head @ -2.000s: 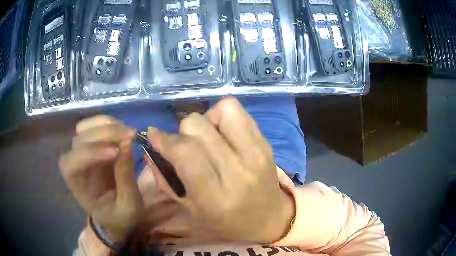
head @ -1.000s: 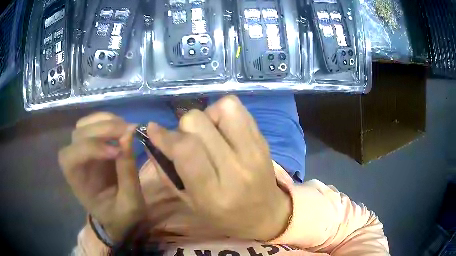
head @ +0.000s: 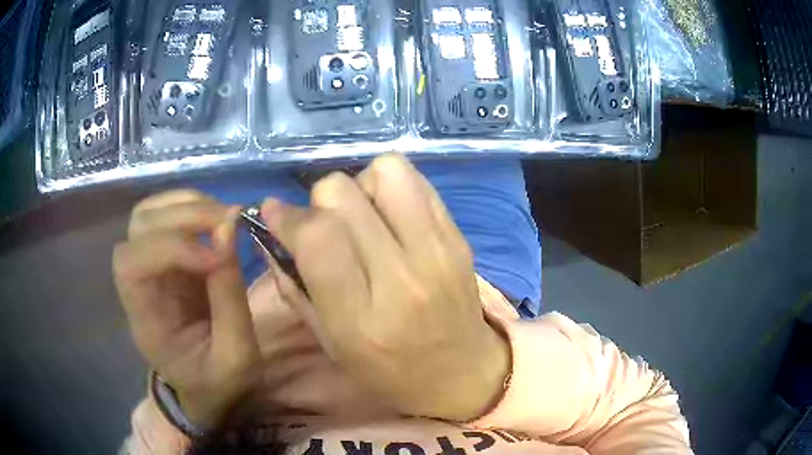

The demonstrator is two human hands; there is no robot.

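The nail clippers (head: 274, 249), a small dark and shiny metal tool, are in my right hand (head: 396, 284), held between thumb and curled fingers, with the jaws pointing up and left. My left hand (head: 187, 298) is at the left, fingers bent and thumb raised, its fingertips at the clippers' jaws. I cannot tell whether the jaws touch a nail. My left hand holds no separate thing that I can see. Both hands are above my lap, below the tray's near edge.
A clear blister tray (head: 356, 153) spans the top, with several dark device housings (head: 472, 67) in its pockets. A clear bag with gold-yellow pieces (head: 690, 53) lies at the upper right. An open brown cardboard box (head: 699, 195) stands to the right of my blue-trousered legs.
Both hands and the clippers have moved slightly up in the view. Less of the clippers' dark lever shows below my right fingers. The tray also sits slightly higher in the view.
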